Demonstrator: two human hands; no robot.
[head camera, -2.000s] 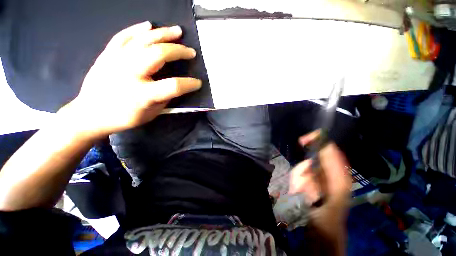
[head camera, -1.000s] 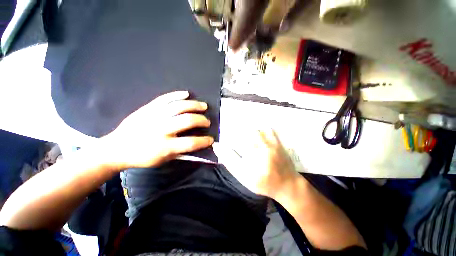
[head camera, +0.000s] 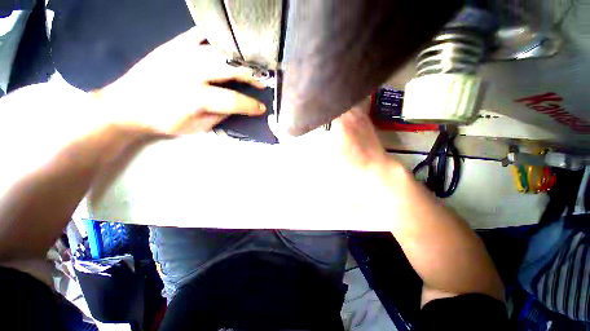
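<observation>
A black garment panel lies on the pale table at the upper left, its near corner beside the presser foot and needle area. My left hand rests on the panel just left of the needle area, fingers apart, holding nothing visible. My right hand is right of the needle area, its fingertips partly hidden behind the sewing machine head and overexposed. I cannot tell whether it grips anything.
Black-handled scissors lie right of my right hand. A dark phone on a red pad is partly hidden behind a cream knob. Yellow and orange snips are at the right. The table's front edge crosses above my lap.
Two seconds ago my right hand held the scissors off the table; one second ago they lay on it. Since then both hands and the panel have moved up to the needle area under the machine head.
</observation>
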